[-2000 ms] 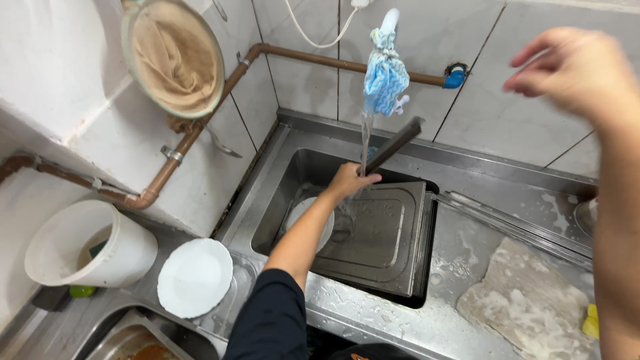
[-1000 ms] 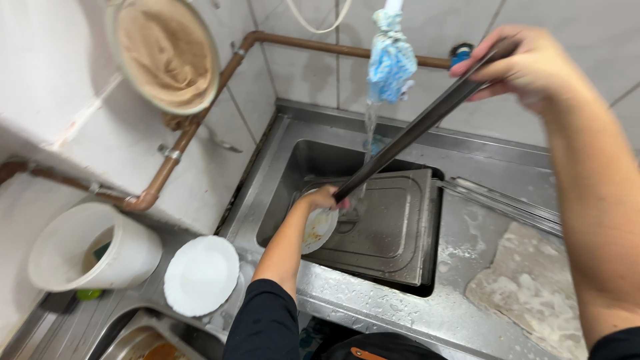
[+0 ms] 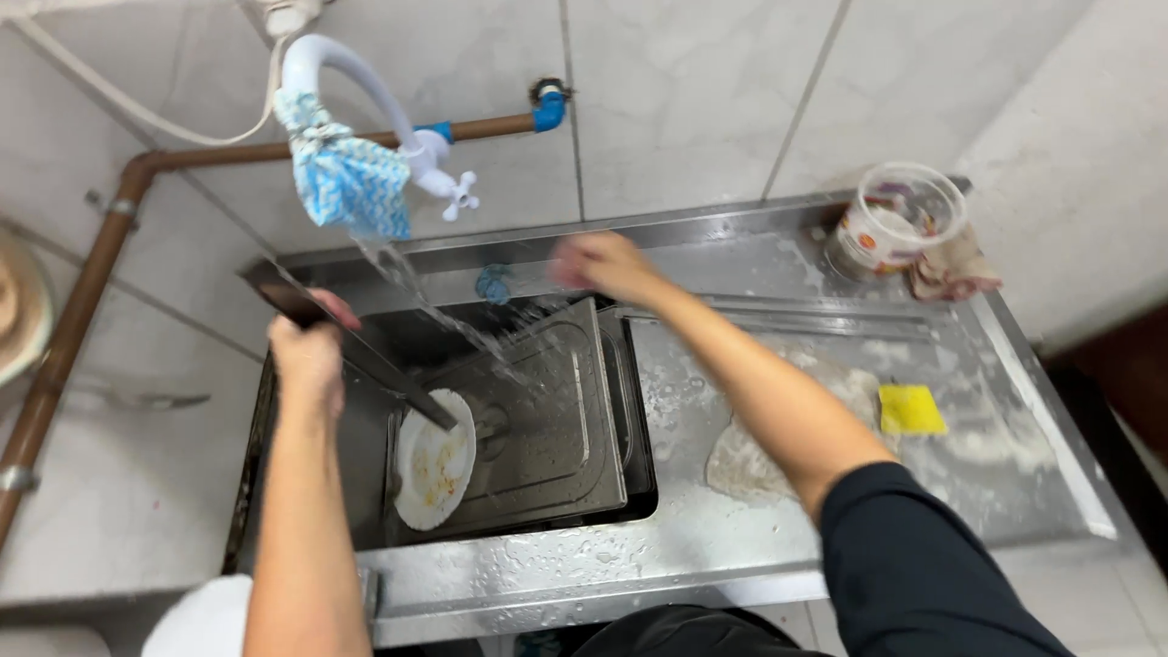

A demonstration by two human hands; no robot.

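Observation:
My left hand (image 3: 310, 356) grips a long dark metal bar (image 3: 388, 372) near its upper end, at the left side of the sink. The bar slants down over a soiled white plate (image 3: 436, 461) inside the basin. Free of the bar, my right hand (image 3: 602, 266) is blurred above the basin's back right corner; its finger pose is unclear. Water runs from a white faucet (image 3: 351, 55) with a blue patterned cloth (image 3: 351, 182) tied on its spout. A large steel pan lid (image 3: 547, 429) lies tilted in the sink.
On the steel drainboard (image 3: 675, 438) lie a greyish wet cloth (image 3: 748, 465), a yellow sponge (image 3: 911, 410) and thin metal bars (image 3: 821, 321). A clear plastic tub (image 3: 894, 224) stands at the back right. A brown pipe (image 3: 91, 274) runs along the wall.
My right hand, on the bar's upper end one second ago, has let go and moved down over the sink. The bar now slants the other way in my left hand. The view has shifted right.

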